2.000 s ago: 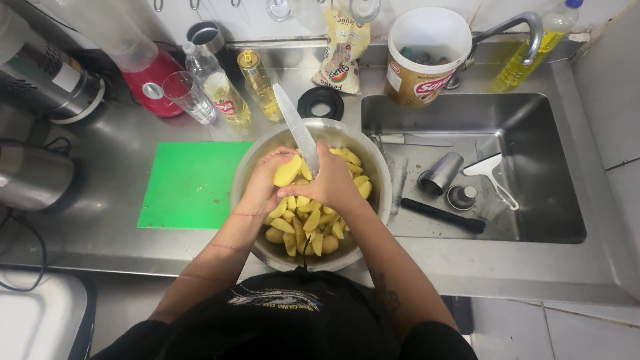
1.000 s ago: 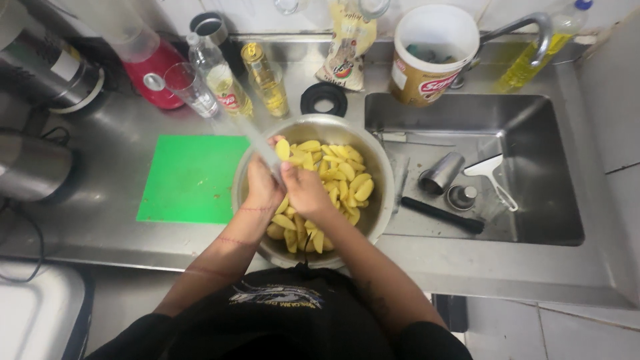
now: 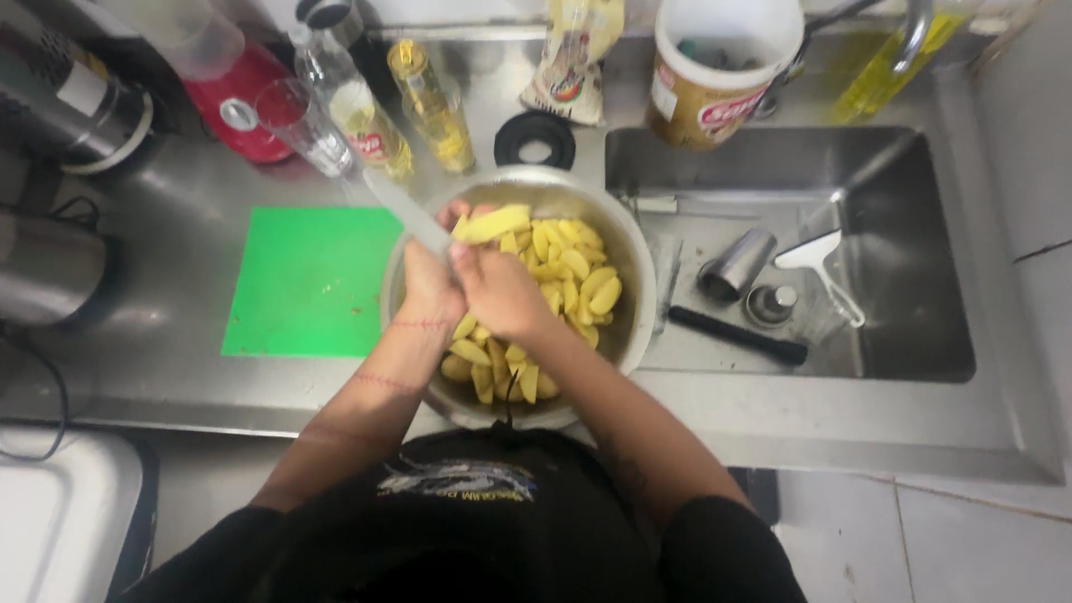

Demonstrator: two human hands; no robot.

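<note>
A large metal bowl (image 3: pixel 641 293) holds many potato wedges (image 3: pixel 574 264) and a few rounder potato pieces near its front. Over its left part my right hand (image 3: pixel 498 280) grips a knife (image 3: pixel 406 209), whose blade points up and left past the rim. My left hand (image 3: pixel 435 272) is just beside it, its fingers around a cut potato piece (image 3: pixel 494 224) above the wedges. The knife handle is hidden in my right hand. Left of the bowl lies a green cutting board (image 3: pixel 301 285) with small scraps on it.
Bottles (image 3: pixel 368 126), a drinking glass (image 3: pixel 306 126) and a red blender (image 3: pixel 243 100) stand behind the board. A plastic bucket (image 3: pixel 720 84) stands behind the sink (image 3: pixel 896 251), which holds a metal cup (image 3: pixel 737 264), a black rod (image 3: pixel 737 335) and a white squeegee (image 3: pixel 816 260).
Both hands have moved left over the bowl from where they were two seconds ago. The knife blade has swung from nearly upright to a slant toward the upper left.
</note>
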